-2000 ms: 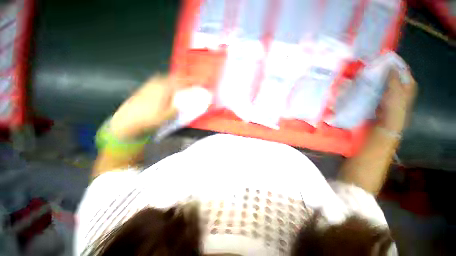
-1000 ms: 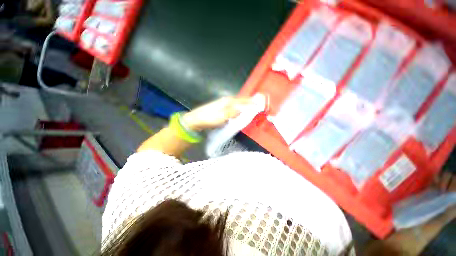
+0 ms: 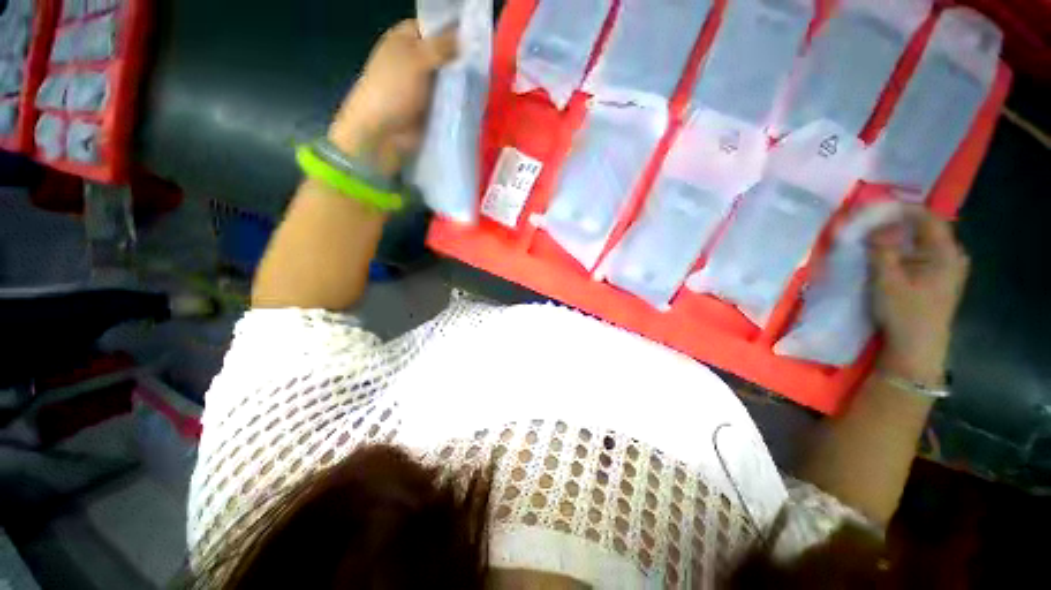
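A red phone tray lies on the dark green bench, tilted in view. Bagged phones fill most slots, such as one in the front row. A white label lies in the front left slot, which has no bag. My left hand holds a whitish bagged phone upright in view at the tray's left edge. My right hand grips the top of another bagged phone at the front right slot. The fingertips of my left hand are partly hidden by the bag.
Another red tray with bagged phones is at the far left. The dark green bench shows between the trays. Red tray edges show at the top right. A blue shape and grey floor are below the bench at left.
The view has swung right. The label, in the front right slot a second ago, now lies in the front left slot. My right hand's bag is now at the front right slot; my left hand's bag is raised.
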